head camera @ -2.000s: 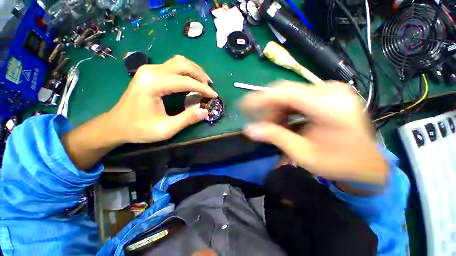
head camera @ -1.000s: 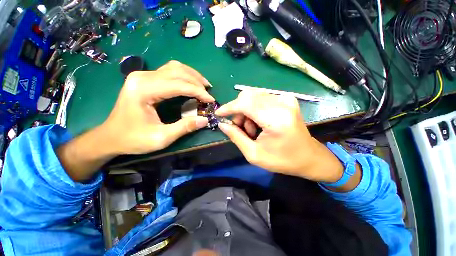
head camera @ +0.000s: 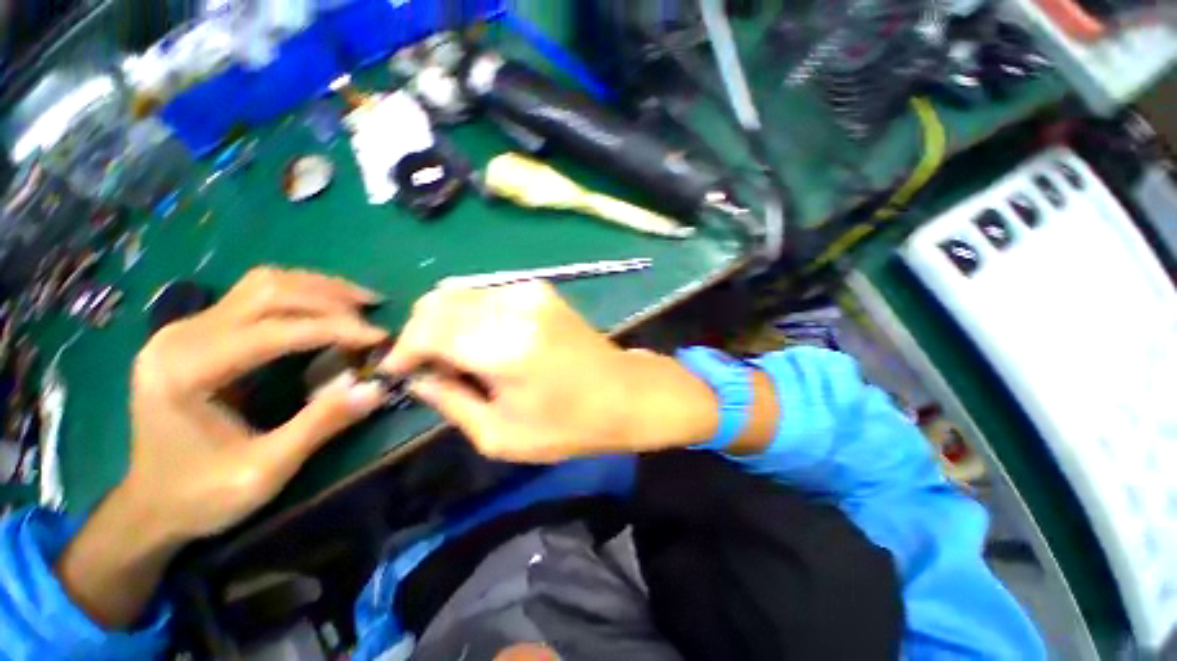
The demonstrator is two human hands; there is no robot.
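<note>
My left hand (head camera: 239,400) pinches a small round device housing (head camera: 385,375) between thumb and index finger, at the front edge of the green mat. A round disc (head camera: 329,367) shows beside the housing, inside the curl of my left hand. My right hand (head camera: 516,368) has its thumb and fingertips closed at the housing's right side. The fingertips cover much of the housing, and blur hides what they grip there. Thin silver-white tweezers (head camera: 549,273) lie on the mat just beyond my right hand.
A cream-handled tool (head camera: 574,196) and a thick black cylinder (head camera: 594,136) lie behind. A black round module (head camera: 430,178), a silver disc (head camera: 307,177) and a dark cover (head camera: 178,304) lie leftward. Blue bins (head camera: 310,65) stand at the back; a white tray (head camera: 1046,336) is on the right.
The view has turned to the right, so the bench things sit further left and the white tray shows more. Both hands remain together at the housing, where my right hand came from the right earlier.
</note>
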